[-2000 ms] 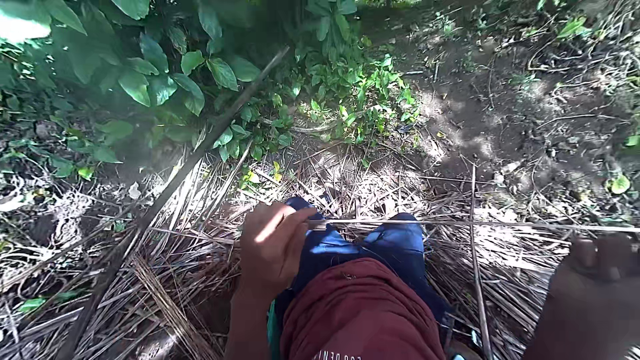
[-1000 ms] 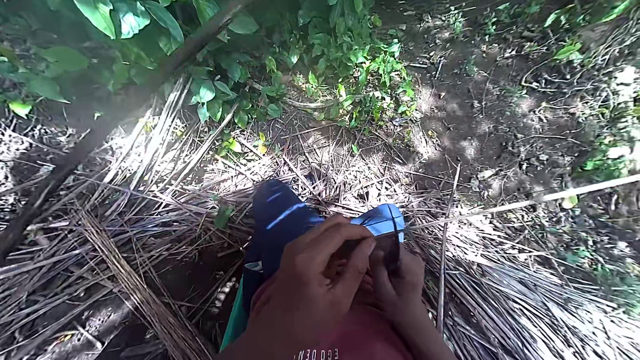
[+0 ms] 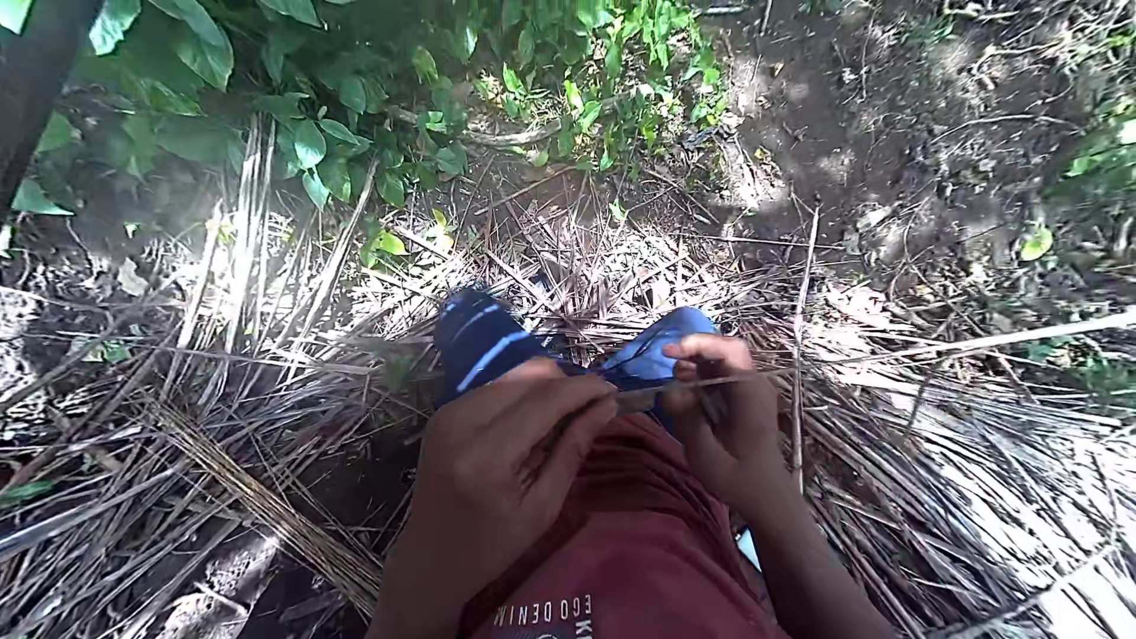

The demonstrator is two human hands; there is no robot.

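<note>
Just above the lap, my left hand [image 3: 515, 444] pinches the near end of a thin pale stalk [image 3: 958, 346] between thumb and fingers. My right hand [image 3: 723, 417] is curled around the same stalk a short way to the right, and the rest runs out past it to the right edge of view. A flat brownish piece [image 3: 639, 399] shows between the two hands; whether it is part of the stalk or a separate tool, I cannot tell. Both hands are over blue jeans [image 3: 488, 346] and a maroon shirt [image 3: 657, 550] that bears writing.
Dry stalks [image 3: 293, 497] lie heaped around the legs, with a thin upright stick [image 3: 806, 337] right of the knees. Green leafy plants [image 3: 355, 98] grow ahead and left. A dark trunk or pole [image 3: 35, 89] stands at the upper left. Bare soil [image 3: 799, 115] lies ahead right.
Two seconds ago my hands were wide apart along the stalk, the right hand at the far right edge. It has come in beside my left hand near the lap.
</note>
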